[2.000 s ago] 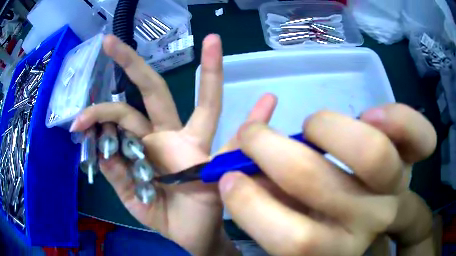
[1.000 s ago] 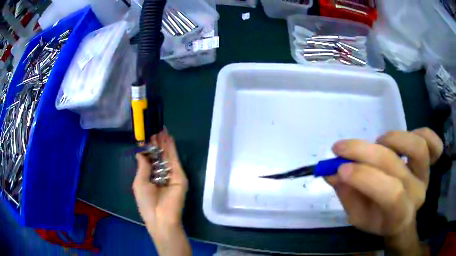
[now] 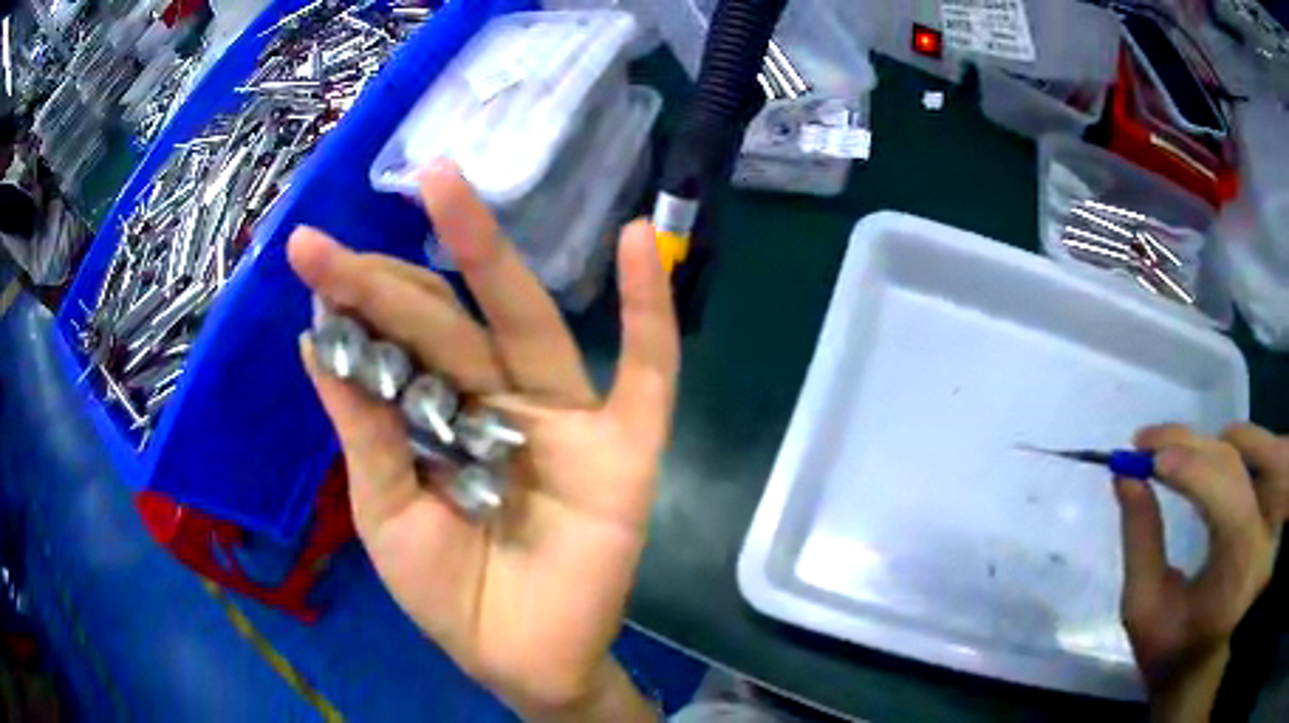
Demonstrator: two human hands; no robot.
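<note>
My left hand (image 3: 530,466) is raised palm up at the centre left and holds several small silver cylindrical motors (image 3: 431,407) in the palm, their shaft ends facing me. The thumb and some fingers are spread. My right hand (image 3: 1202,544) is at the right edge, over the white tray (image 3: 792,466), and holds blue-handled tweezers (image 3: 1128,463) whose thin dark tip points left above the tray floor. The tray holds only small dark specks. The tweezers do not touch the motors.
A blue bin (image 3: 269,367) full of silver motors is at the left. Clear lidded boxes (image 3: 523,106) stand beside it. A black ribbed hose (image 3: 714,113) with a yellow tip hangs behind my left hand. Behind the tray are a clear parts box (image 3: 1131,240) and a red bin (image 3: 1173,134).
The view has turned left, showing more of the blue bin. My left hand with the motors has come from by the hose tip closer to the camera. My right hand appears farther right.
</note>
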